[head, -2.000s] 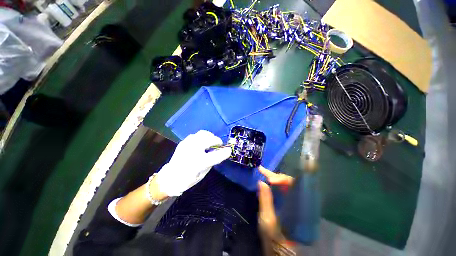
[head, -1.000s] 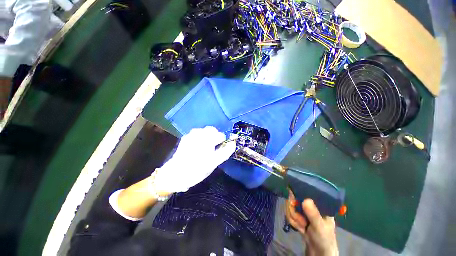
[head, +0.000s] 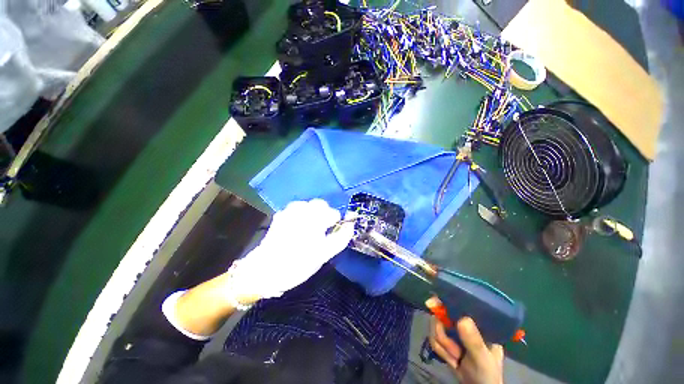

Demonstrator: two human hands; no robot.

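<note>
A black housing (head: 386, 217) lies open side up on the blue cloth (head: 397, 176), with silvery metal contacts inside. My left hand (head: 292, 246), in a white glove, is at its left edge, with a small thin part between thumb and fingers. My right hand (head: 469, 351), bare, holds the soldering iron (head: 480, 307) by its blue-grey handle with orange-red parts. The iron's silvery barrel points up and left, with its tip at the housing's left side near my left fingertips. The exact tip contact is too small to tell.
Black housings (head: 259, 105) with yellow wires are stacked beyond the cloth, beside a wired component pile (head: 420, 43). Pliers (head: 459, 166), a flat blade (head: 495, 217), a round fan (head: 551, 161), a brown dish (head: 561, 240), a tape roll (head: 526, 70) and cardboard (head: 589, 71) are right. The conveyor (head: 142, 142) runs left.
The iron was a blur on the right two seconds ago; its tip has come in to the housing and stays there. The person's sleeve at upper left has shifted, and housings on the conveyor have moved.
</note>
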